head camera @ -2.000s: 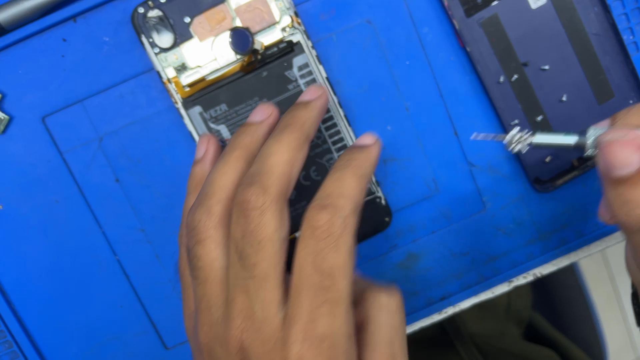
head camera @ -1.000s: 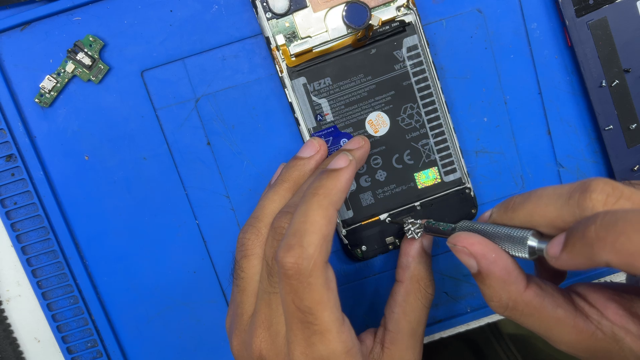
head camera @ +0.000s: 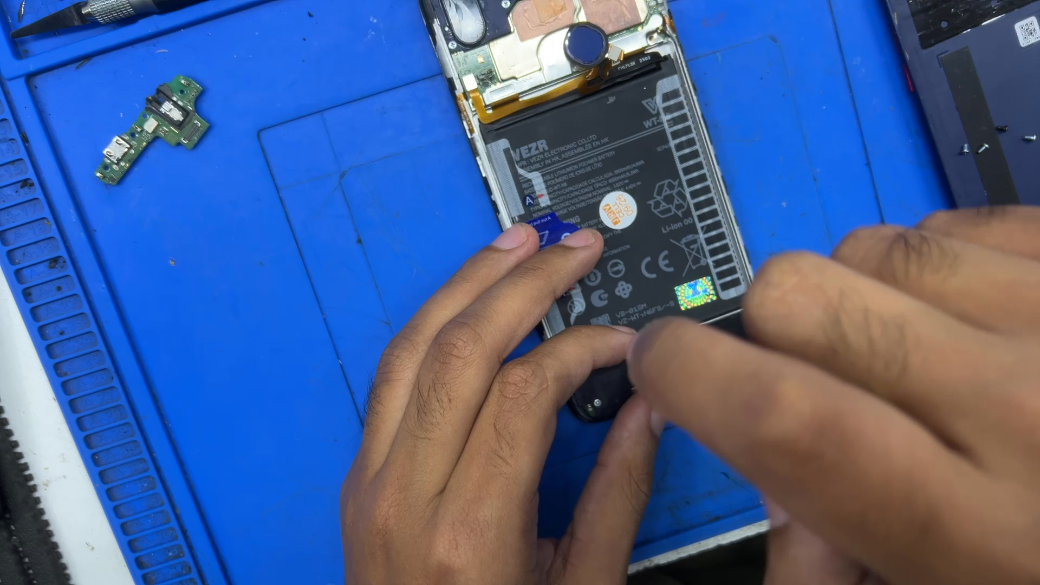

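An opened smartphone (head camera: 605,171) lies tilted on a blue work mat, its black battery (head camera: 634,195) and upper circuitry showing. My left hand (head camera: 487,406) rests on the phone's lower left part; two fingertips touch a blue tab on the battery, while the index finger and thumb are at the bottom end. There my right hand (head camera: 853,374) meets them, its fingers bent and covering the phone's lower right corner. Whether my right hand holds the screwdriver cannot be seen. What lies between the fingertips of both hands is hidden.
A small green charging-port board (head camera: 154,130) lies on the blue mat (head camera: 244,284) at left. A craft knife (head camera: 106,12) sits at the top left edge. At right is the phone's dark back cover (head camera: 967,106), with several tiny screws on it.
My right hand has come from beside the back cover to the phone's bottom end. The screwdriver with screws at its tip, seen one second ago, is now out of sight. My left hand stays on the phone.
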